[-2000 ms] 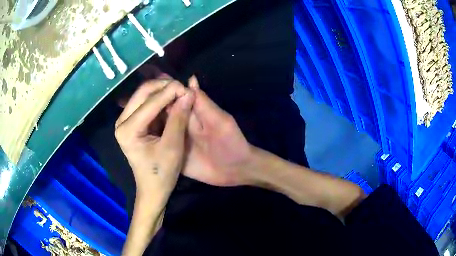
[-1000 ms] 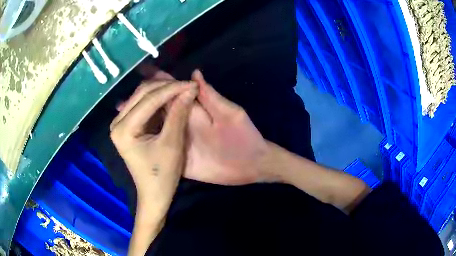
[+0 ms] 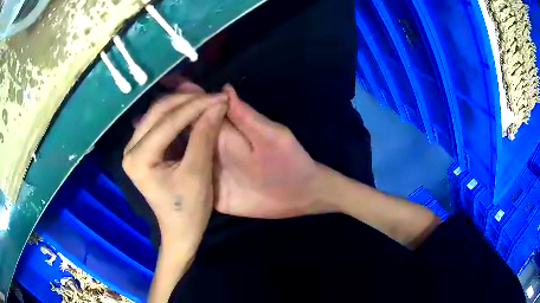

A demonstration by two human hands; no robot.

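My left hand [image 3: 174,148] and my right hand [image 3: 266,163] are bare and held together over my dark clothing, just off the table's edge. The left thumb and index fingertips meet the right hand's raised fingertips in a pinch. The fingers are curled and hide whatever lies between them; no held part can be made out. Several white cotton swabs [image 3: 172,32] lie on the green table rim [image 3: 89,106], their tips towards me and one reaching over the edge.
Stained cardboard [image 3: 53,65] covers the table at the upper left, with a clear, curved container [image 3: 21,15] at the corner. A blue crate [image 3: 89,237] at the lower left holds jumbled tan parts [image 3: 83,287]. Blue crates [image 3: 414,71] stand at the right, one with rows of tan parts [image 3: 516,65].
The hands stay joined in the same pinch, slightly further left than two seconds ago. The view has shifted a little against the table and crates.
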